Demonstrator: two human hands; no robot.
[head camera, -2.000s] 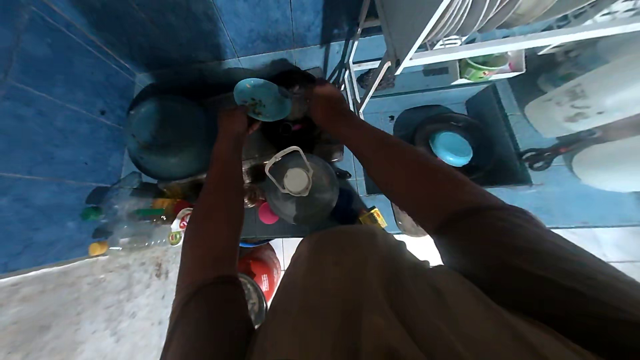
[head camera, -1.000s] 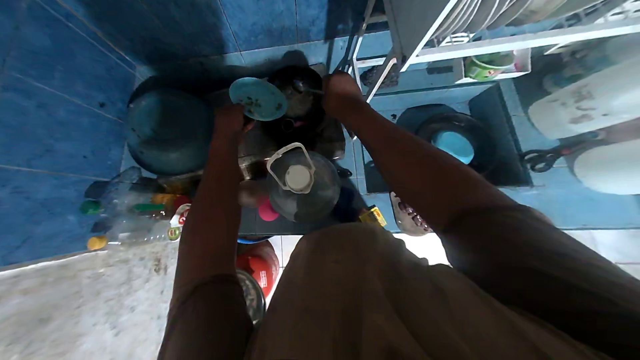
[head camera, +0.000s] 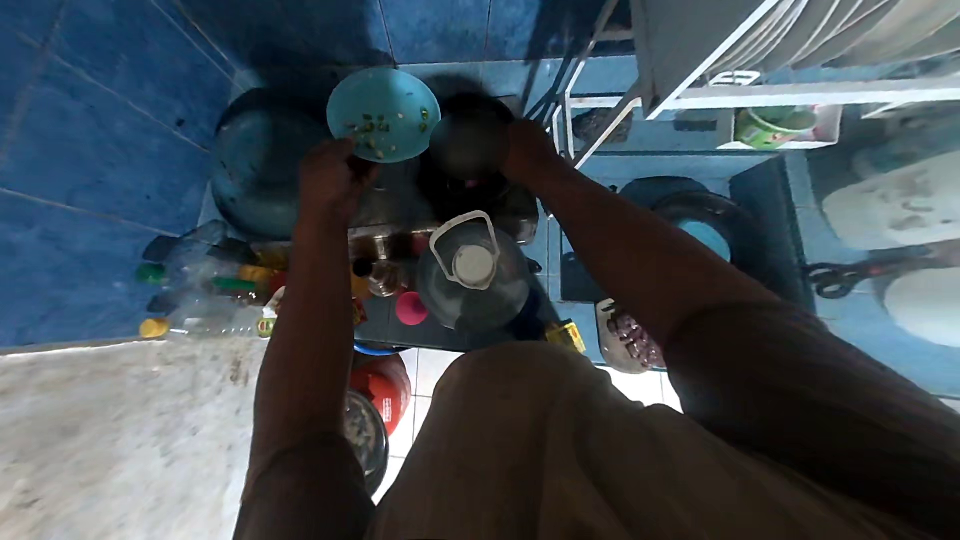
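My left hand (head camera: 334, 176) grips the near rim of a turquoise plastic bowl (head camera: 394, 94), which holds small green and pale food pieces. My right hand (head camera: 529, 154) is closed at the side of a dark round utensil or vessel (head camera: 469, 142); blur hides its exact kind. This round thing is beside the bowl's right edge, over a dark pan (head camera: 484, 196) on the stove (head camera: 394, 206). Nearer my body stands a translucent plastic container (head camera: 480, 311) with a white handle and cap. A pink cup or lid (head camera: 412, 308) lies to its left.
A large dark basin (head camera: 259, 169) stands at left, with plastic bottles (head camera: 202, 300) below it. At right are a metal dish rack (head camera: 810, 94), a sink area with a dark basin (head camera: 739, 217), scissors (head camera: 832, 281) and a tray of reddish-purple food (head camera: 634, 341).
The turquoise bowl has moved a little toward the wall and its inside now faces the view more fully. The dark round thing at my right hand now shows close beside it.
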